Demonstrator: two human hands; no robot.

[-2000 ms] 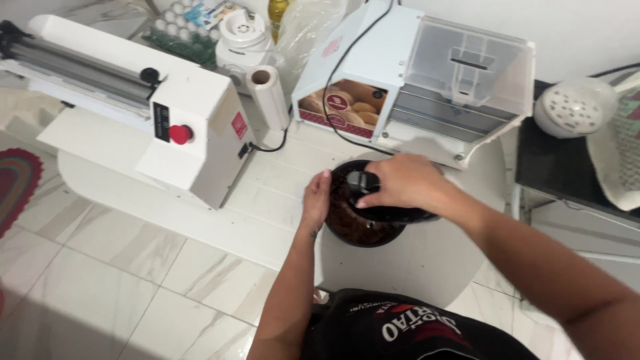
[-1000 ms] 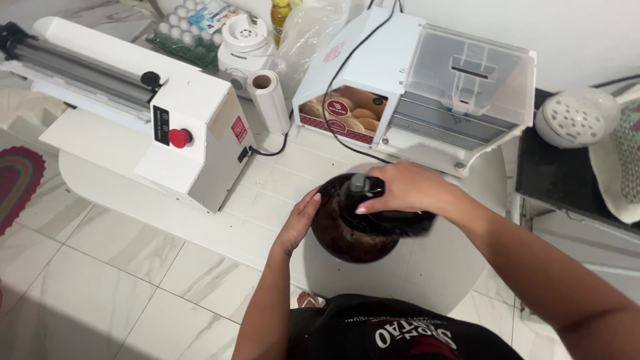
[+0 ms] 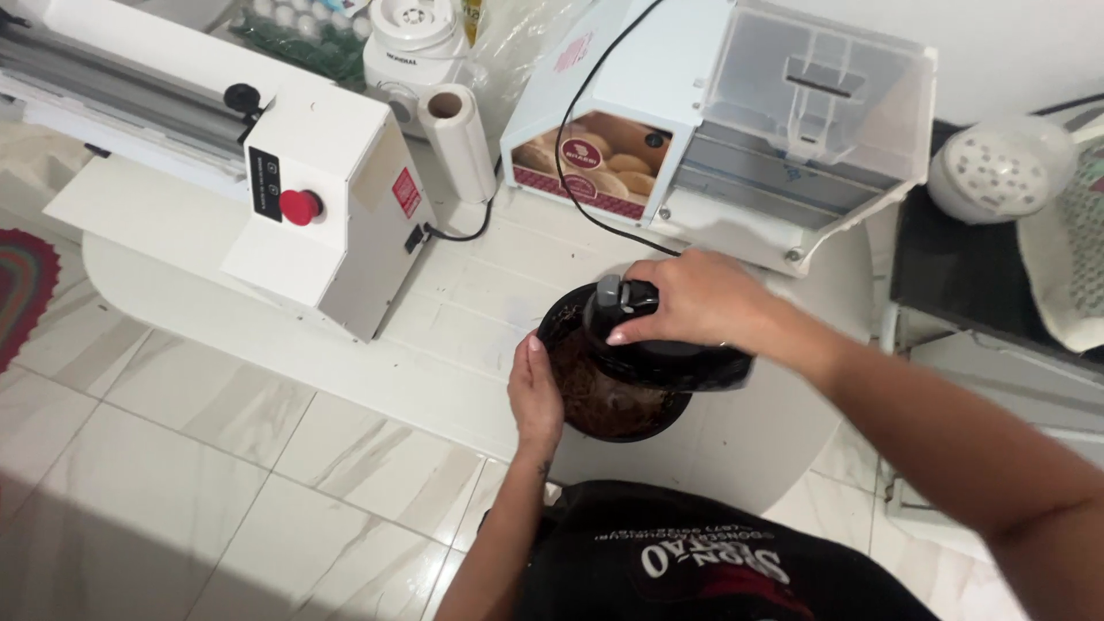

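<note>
A round black bowl [image 3: 617, 414] with a wet brown mixture in it stands on the white table near my body. My left hand [image 3: 535, 392] lies against the bowl's left side, fingers together along the rim. My right hand [image 3: 690, 302] grips a black hand mixer [image 3: 681, 366] by its handle, tilted over the right part of the bowl. The mixer body hides that part of the bowl, and its beaters are not visible. A black cord [image 3: 569, 138] runs down over the bread machine towards my right hand.
Left on the white table [image 3: 448, 323] is a white dough sheeter [image 3: 319, 198] with a red stop button. Behind are a paper roll [image 3: 457, 142], a white blender base [image 3: 414, 52] and an egg tray [image 3: 302, 26]. A pale machine [image 3: 604, 86] with a clear cover stands beyond the bowl; a black side table [image 3: 966, 259] is at right.
Between two seconds and one second ago, my left hand and the bowl shifted a little left. The right hand still holds the mixer over the bowl, its body turned somewhat.
</note>
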